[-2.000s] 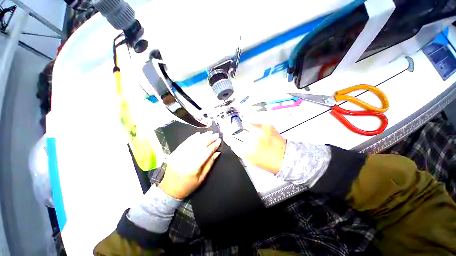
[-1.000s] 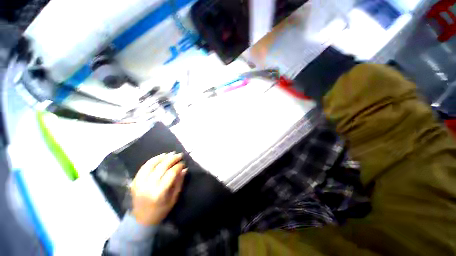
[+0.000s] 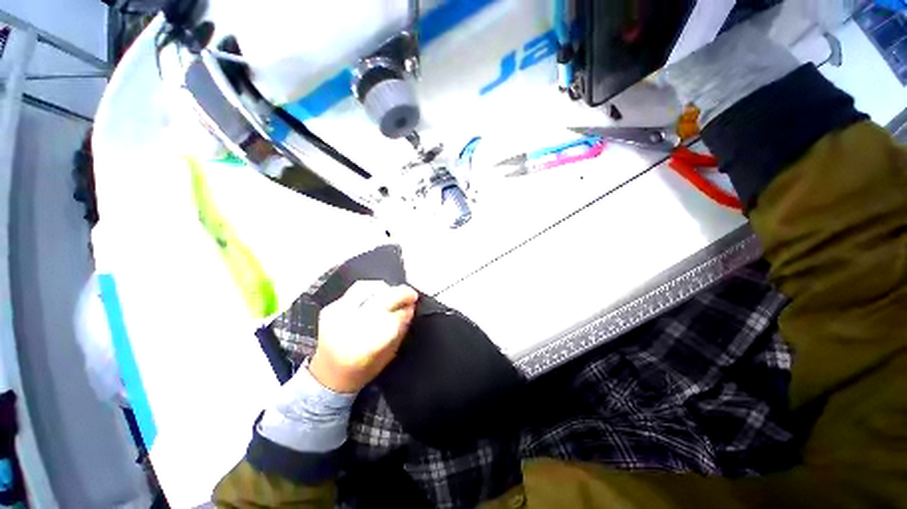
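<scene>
My left hand [image 3: 363, 336] pinches the black strip [image 3: 438, 373] near its upper end, on the table in front of the needle area. The strip's top end is lifted or folded and clear of the presser foot [image 3: 450, 199]. A plaid panel [image 3: 295, 325] shows at the left beside and under my hand. My right hand is hidden behind the dark display panel and its white bracket; only the grey cuff and olive sleeve show at the upper right.
Scissors [image 3: 708, 177] lie partly under my right sleeve. Pink and blue pens [image 3: 565, 155] lie near their tips. A yellow-green tag [image 3: 234, 254] hangs left of the needle. The ruler-marked table edge [image 3: 636, 310] runs in front. Plaid garment bulk [image 3: 646, 398] covers my lap.
The black strip has come away from the presser foot toward me. My left hand has gone from lying flat to pinching it. My right hand has left the needle area for the machine's right side.
</scene>
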